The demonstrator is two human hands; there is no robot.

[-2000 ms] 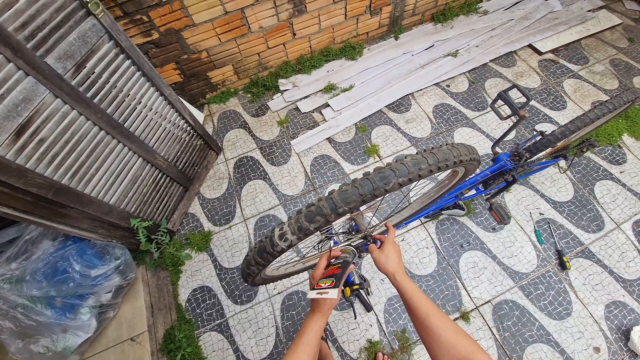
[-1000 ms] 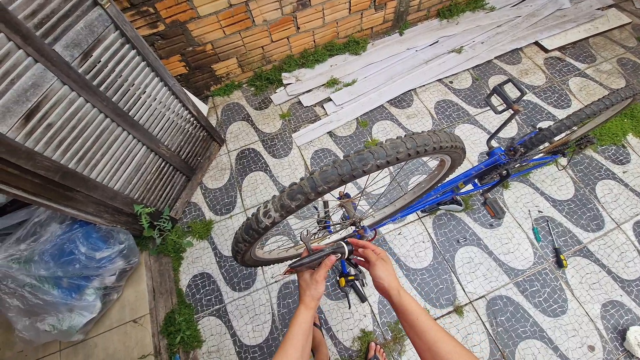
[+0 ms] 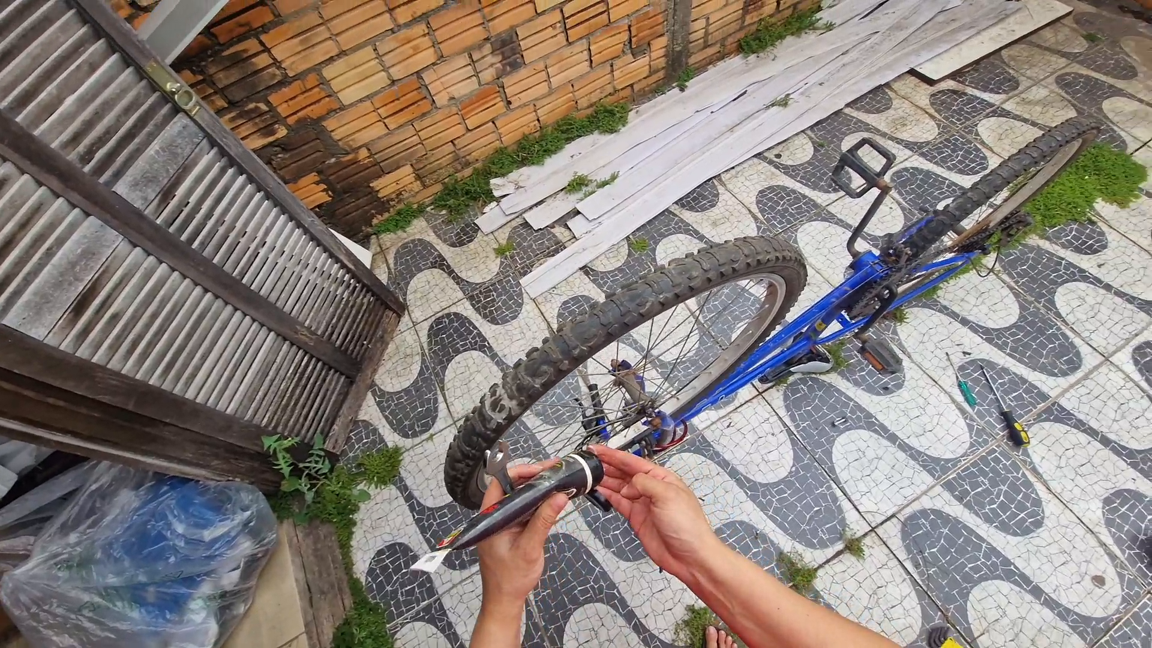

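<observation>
My left hand (image 3: 515,549) grips a dark tapered tube (image 3: 526,499) with a white band near its wide end and a pale tip at the lower left. A metal wrench (image 3: 497,466), its open jaw upward, is also in that hand. The fingertips of my right hand (image 3: 652,508) touch the tube's wide, banded end. Just beyond the hands, a blue bicycle (image 3: 765,355) lies upside down, its knobby front tire (image 3: 621,315) and spokes nearest to me. The handlebar is largely hidden behind my hands.
Two screwdrivers, one with a green handle (image 3: 967,392) and one yellow and black (image 3: 1016,428), lie on the patterned paving at right. Louvered wooden shutters (image 3: 180,243) and a clear plastic bag (image 3: 144,558) stand at left. White boards (image 3: 720,117) lie along the brick wall (image 3: 468,63).
The tube, earlier held with its printed face showing, has been turned to lie slanting in my left hand. My right hand has moved from the wheel's hub area to the tube's wide end.
</observation>
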